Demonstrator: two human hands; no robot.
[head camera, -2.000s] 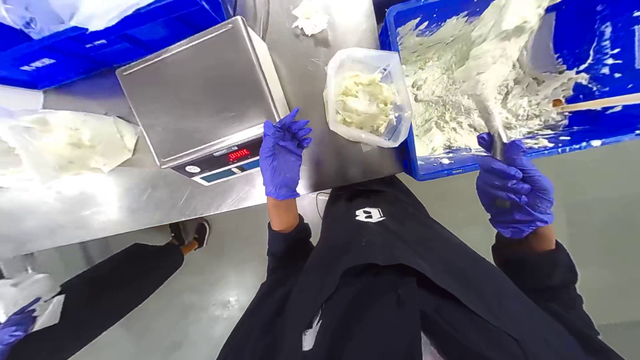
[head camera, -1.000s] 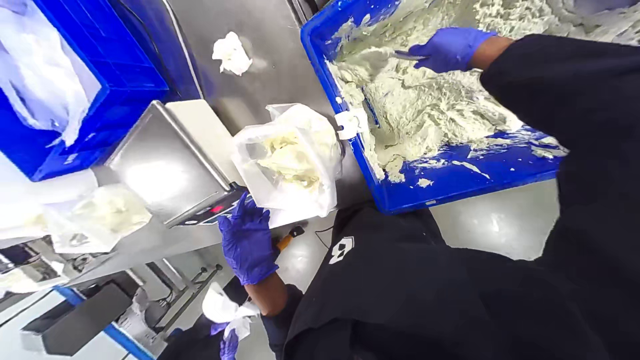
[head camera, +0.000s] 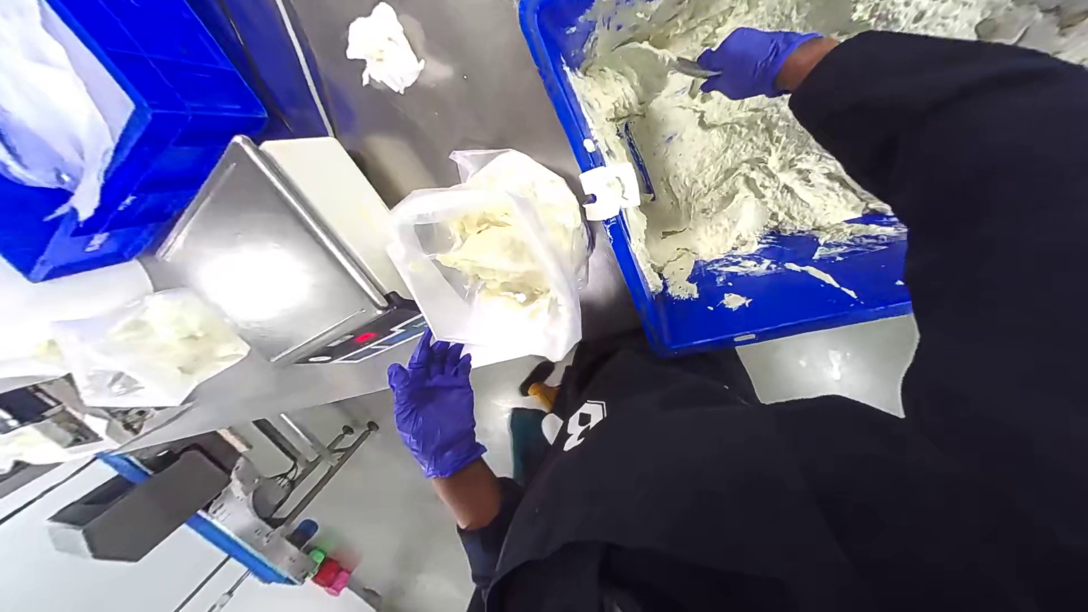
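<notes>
My right hand (head camera: 752, 64), in a purple glove, holds a metal scoop or scraper (head camera: 690, 68), its far part in the pale creamy mass (head camera: 748, 178) that fills much of a blue plastic tub (head camera: 816, 297). My gloved left hand (head camera: 438, 408) holds nothing; its fingers are spread at the table's edge, just below an open clear plastic bag (head camera: 501, 255). That bag holds some of the same pale mass and stands between the tub and a digital scale (head camera: 272, 255). The scale's steel plate carries nothing, and its red display is lit.
A blue crate (head camera: 170, 136) with a plastic liner stands at the upper left. Another filled bag (head camera: 161, 344) lies left of the scale. Crumpled white paper or film (head camera: 384, 48) lies on the steel table (head camera: 459, 85). A white clip-like piece (head camera: 610, 191) sits on the tub's rim.
The view has turned a lot since two seconds ago. My right hand, earlier raised at the tub's near side with the tool, now reaches into the tub. My left hand stays free near the scale.
</notes>
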